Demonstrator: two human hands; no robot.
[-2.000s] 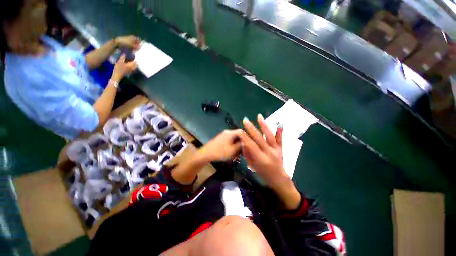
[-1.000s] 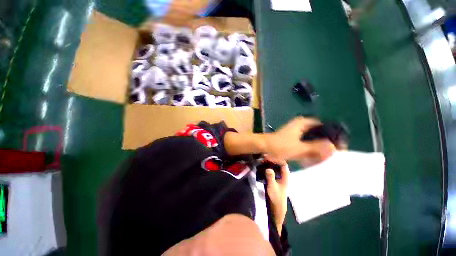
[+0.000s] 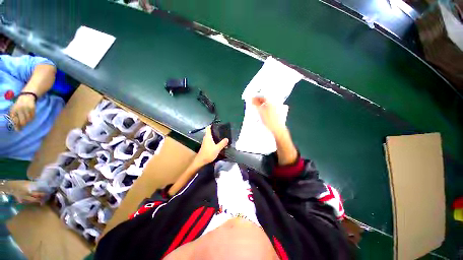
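My left hand (image 3: 209,147) holds a black power adapter (image 3: 221,133) at the near edge of the green belt; a short black cord end sticks out to its left. My right hand (image 3: 267,112) rests on the stack of white bags or sheets (image 3: 257,133), with its fingertips at the top part; whether it pinches a bag cannot be told. Another black adapter (image 3: 176,85) lies on the belt, with its bundled cord (image 3: 206,101) beside it, ahead of my left hand.
An open carton (image 3: 175,161) with rows of bagged adapters (image 3: 103,157) stands at the left. A coworker in blue (image 3: 30,101) is beyond it, one hand at a bag. A white sheet (image 3: 90,46) lies farther left; a cardboard pad (image 3: 416,195) lies at the right.
The view has swung back from the carton towards the belt. My left hand now holds an adapter upright near the belt edge, and my right hand has moved onto the white stack.
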